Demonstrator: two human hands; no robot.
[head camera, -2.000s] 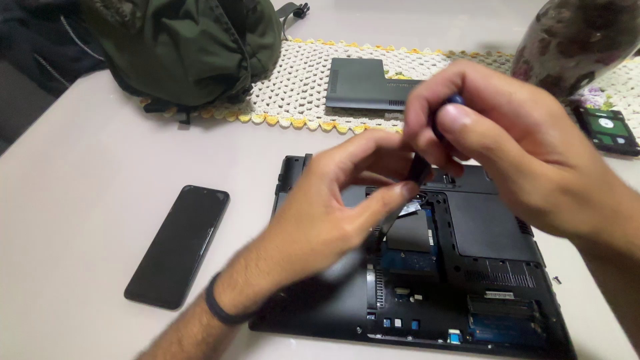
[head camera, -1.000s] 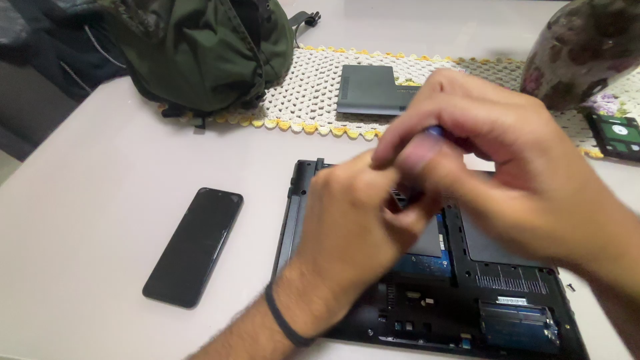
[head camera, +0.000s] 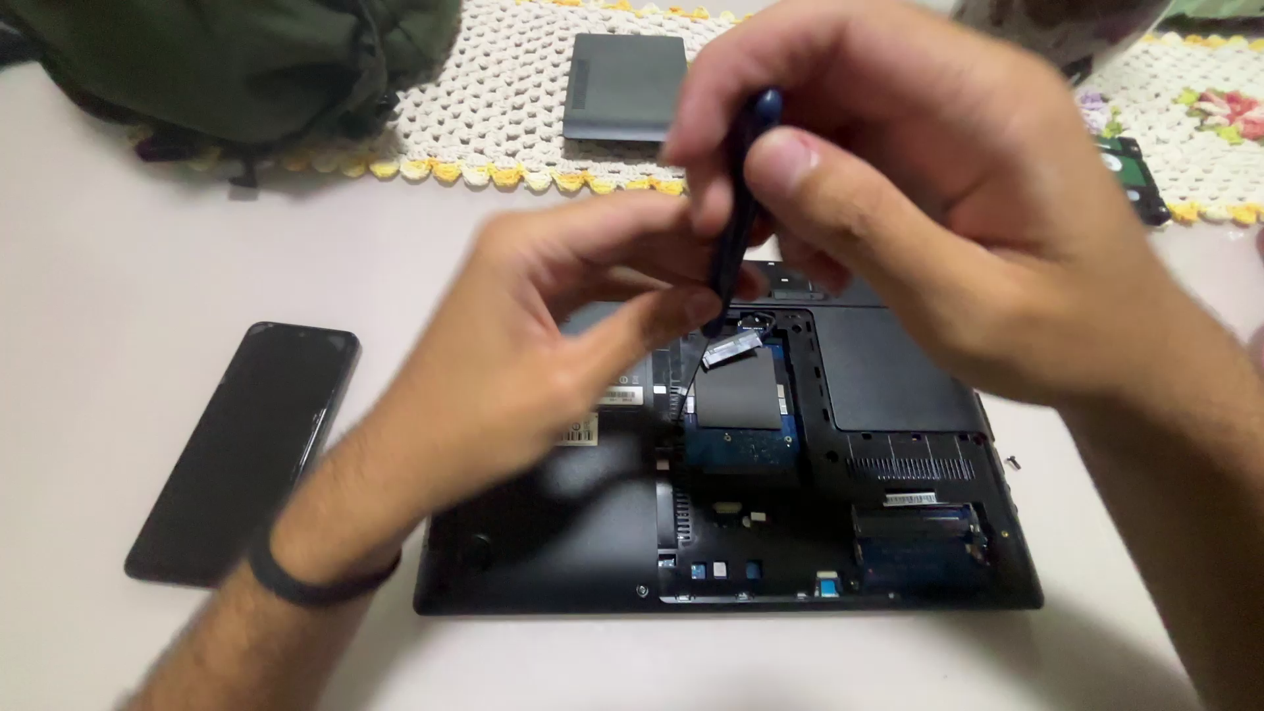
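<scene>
A black laptop (head camera: 553, 523) lies bottom up with its inner bay uncovered. Above it, my right hand (head camera: 918, 207) grips a dark blue screwdriver (head camera: 736, 217), which slants down to the left. The fingertips of my left hand (head camera: 553, 355) are closed around the lower part of the same screwdriver; its tip is too fine to tell. Just below the fingers, a small silvery connector (head camera: 733, 349) on a dark cable rests over the blue circuit board (head camera: 741, 449). A grey pad covers part of that board. A RAM slot area (head camera: 918, 543) shows at the lower right.
A smartphone (head camera: 247, 444) lies left of the laptop, close to my left forearm. Behind are a green backpack (head camera: 227, 69), a dark cover panel (head camera: 627, 84) on a crocheted runner (head camera: 494, 89), and a hard drive (head camera: 1131, 173). A small screw (head camera: 1013, 461) sits right of the laptop.
My hands have parted a little since one second ago, so more of the screwdriver and the laptop's open bay shows. The view has moved closer.
</scene>
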